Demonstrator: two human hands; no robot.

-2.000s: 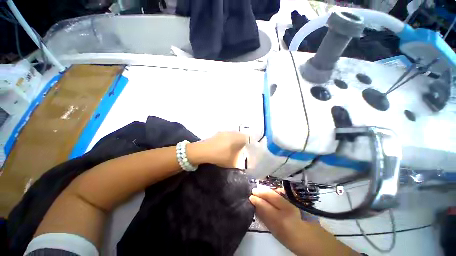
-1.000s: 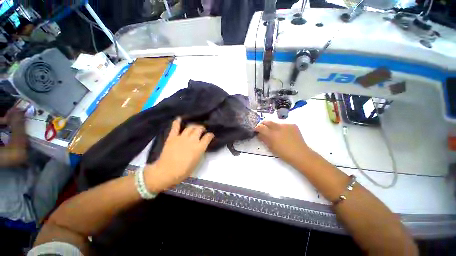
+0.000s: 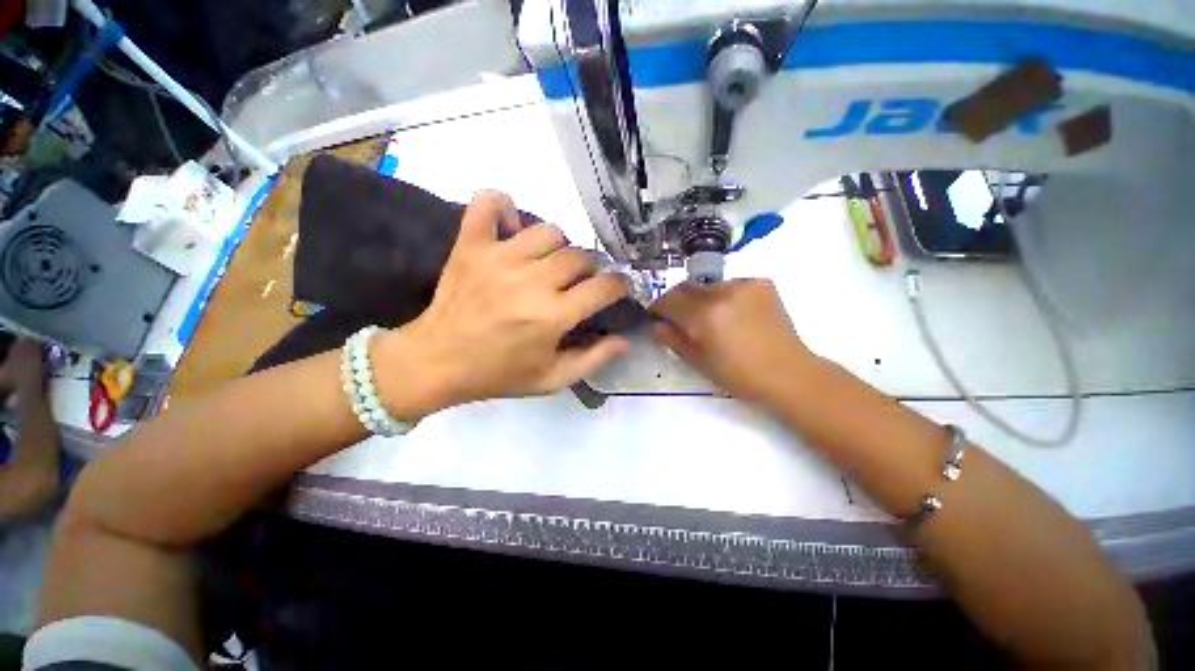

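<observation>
A dark garment piece [image 3: 374,236] lies on the white machine table, left of the needle area of the white and blue sewing machine [image 3: 865,79]. My left hand [image 3: 518,308] is on the cloth with its fingers bent, holding it close to the presser foot [image 3: 651,279]. My right hand [image 3: 727,334] pinches the cloth edge just in front of the presser foot. The fingertips of both hands are near each other. The needle itself is too small to tell.
Brown cardboard [image 3: 256,275] on blue backing lies at the left. Under the machine arm are snips [image 3: 869,226], a phone [image 3: 957,216] and a pale cable [image 3: 976,420]. Ruler tape [image 3: 590,531] runs along the front edge. Scissors [image 3: 105,393] and another person's arm [image 3: 26,433] are far left.
The view has come closer to the machine. My left hand has moved nearer the presser foot, and the cloth now lies folded up to the left. My right hand stays at the cloth edge.
</observation>
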